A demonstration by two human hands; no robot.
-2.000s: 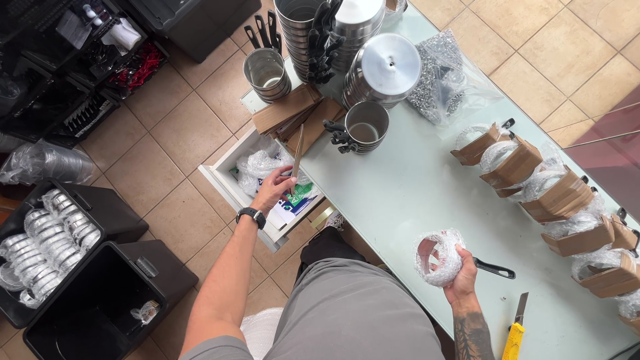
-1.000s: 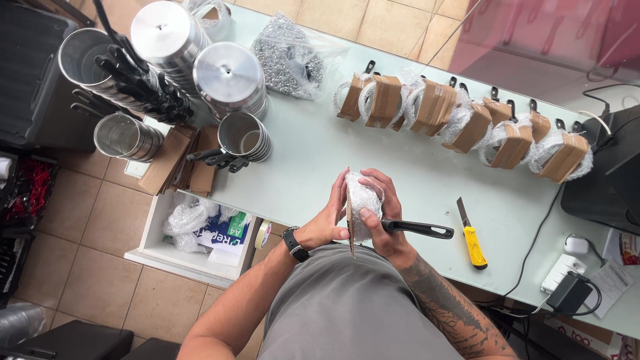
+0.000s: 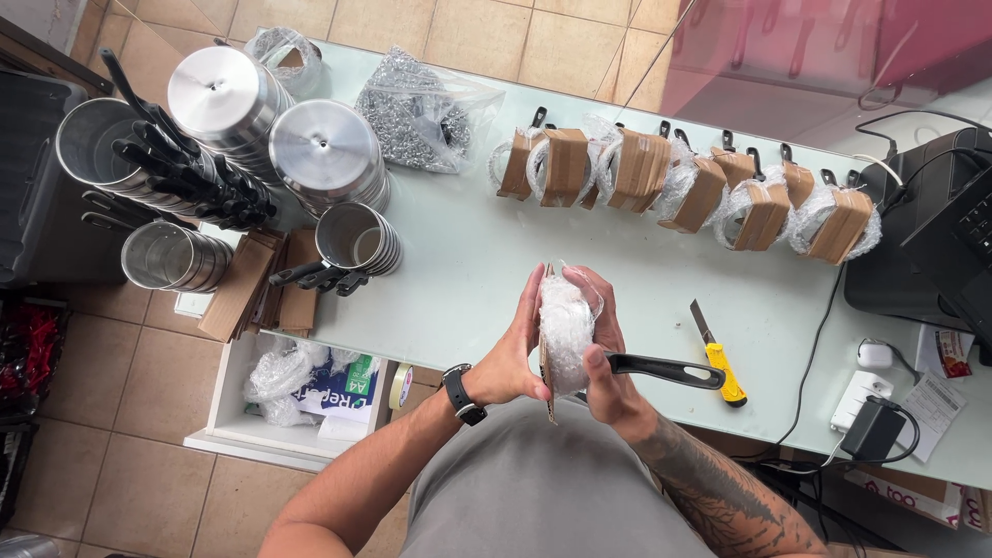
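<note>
Between my two hands, over the table's front edge, is a small saucepan in bubble wrap (image 3: 570, 333) with its black handle (image 3: 673, 370) pointing right. My left hand (image 3: 511, 349) presses a cardboard piece (image 3: 549, 356), seen edge-on, against the wrapped pan's left side. Around the pan's right side curls my right hand (image 3: 612, 349), its thumb near the base of the handle. A yellow utility knife (image 3: 721, 360) with its blade out lies on the table to the right of the handle.
Wrapped pans with cardboard (image 3: 639, 172) line the back edge. Stacked pots (image 3: 322, 151), nested saucepans (image 3: 360, 239) and cardboard strips (image 3: 244, 283) stand left. An open drawer (image 3: 221, 403) holds bubble wrap. Chargers (image 3: 860, 399) and cables lie right.
My left hand has come from over the drawer to the wrapped pan, and a cardboard piece is now against the pan's side. The view has swung to the right.
</note>
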